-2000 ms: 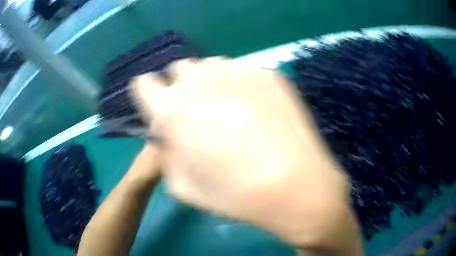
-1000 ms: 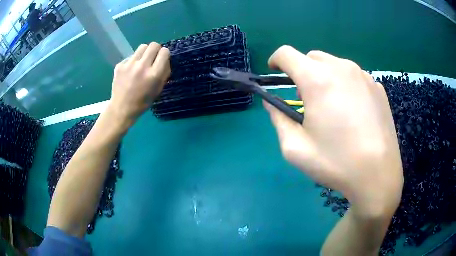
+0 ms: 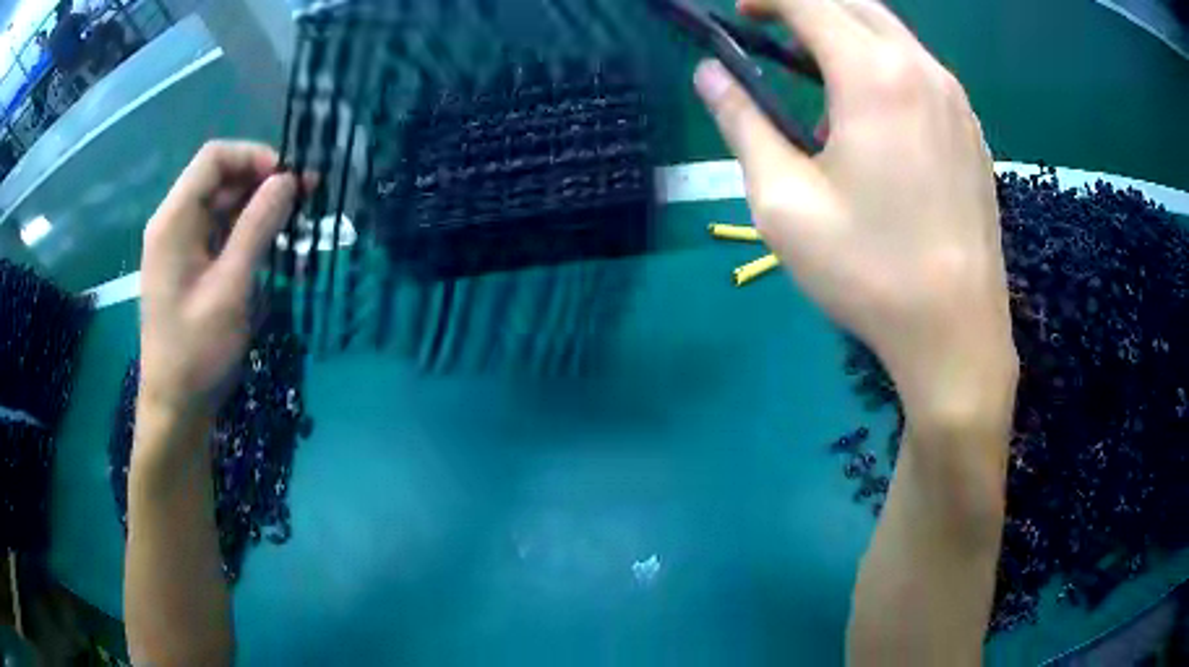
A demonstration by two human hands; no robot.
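Observation:
My left hand (image 3: 209, 287) pinches the left edge of a black sprue frame (image 3: 326, 280), blurred and see-through, held up in front of the stack. My right hand (image 3: 887, 209) holds dark side cutters (image 3: 750, 72) at the top; their jaws run near the frame's upper right and are hard to see. The stack of sprue frames (image 3: 522, 183) stands at the far side of the green table, seen partly through the held frame.
A heap of small black parts (image 3: 1108, 378) lies at right, a smaller pile (image 3: 254, 443) behind my left forearm. Two yellow sleeves (image 3: 754, 269) lie beside my right hand. Black stacks (image 3: 33, 378) stand far left. A grey post (image 3: 248, 52) rises at upper left.
My left hand has moved left and down from the stack and now holds a frame. My right hand has moved slightly up with the cutters. The yellow sleeves show more fully.

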